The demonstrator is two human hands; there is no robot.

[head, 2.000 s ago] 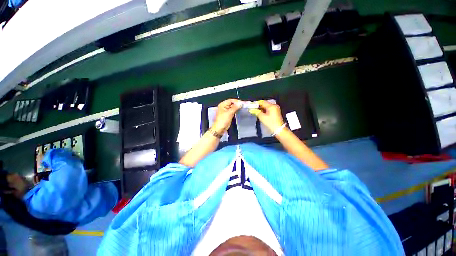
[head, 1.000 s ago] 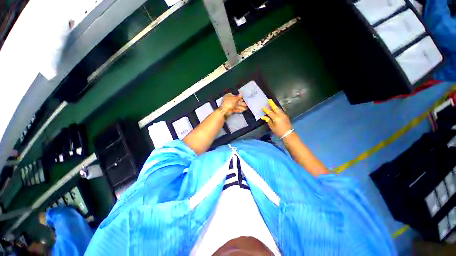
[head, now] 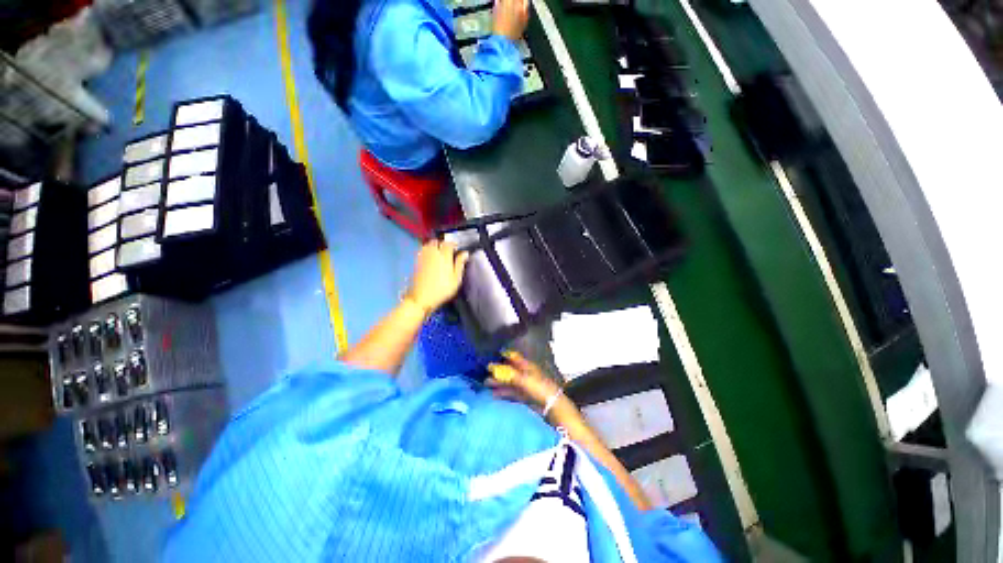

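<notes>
A black tray [head: 616,236] with a row of pockets lies slanted across the bench; glossy silver-grey slabs [head: 517,269] show in its near pockets, and the far ones look black. My left hand [head: 440,273] is at the tray's near left end, fingers over its edge. My right hand [head: 522,379], with yellow finger cots, is just below the tray's near corner; its fingers are bent and its contact is unclear. A white stack of sheets [head: 605,341] lies beside the tray. Whitish-grey phone-sized pieces [head: 629,418] sit in another black tray near my right forearm.
A person in a blue smock [head: 423,83] works at the bench above, by a red stool [head: 409,198]. A white bottle [head: 577,162] stands beyond the tray. Loaded black tray stacks [head: 198,170] and clear trays [head: 121,363] stand at left. A dark blue object [head: 451,346] is below my hands.
The view has swung left. My hands have left the whitish-grey piece over the working tray and are now at the near end of the black tray to its left.
</notes>
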